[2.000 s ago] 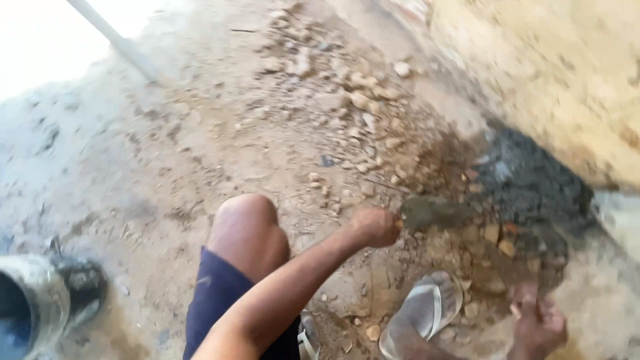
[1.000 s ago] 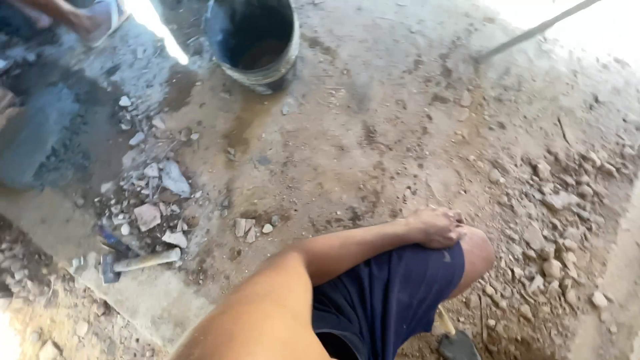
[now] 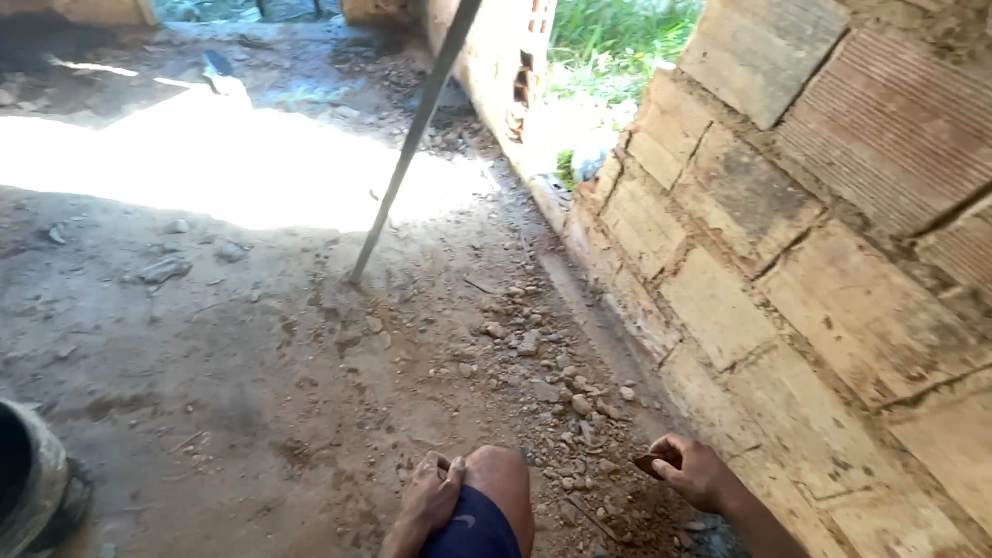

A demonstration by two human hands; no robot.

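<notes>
My left hand (image 3: 435, 487) rests on my bent knee, beside the dark blue shorts (image 3: 477, 523). Its fingers are curled, and whether anything is in them cannot be told. Low on the right, my right hand (image 3: 686, 467) pinches a small reddish-brown fragment (image 3: 647, 465) between thumb and fingers. That hand is above the rubble (image 3: 577, 403) along the foot of the hollow clay block wall (image 3: 721, 310). A patch of grey wet mortar (image 3: 713, 536) shows partly below my right wrist.
A dirty bucket (image 3: 50, 473) stands at the lower left, cut off by the frame. A slanted pole (image 3: 411, 147) meets the dirt floor (image 3: 232, 372) ahead. Strong sunlight falls across the floor near an opening in the wall with grass (image 3: 620, 46) beyond. Stones lie along the wall base.
The view has swung from the bucket and hammer toward the block wall. My right hand, out of view one second ago, now shows with a fragment in it. My left hand is still on the knee.
</notes>
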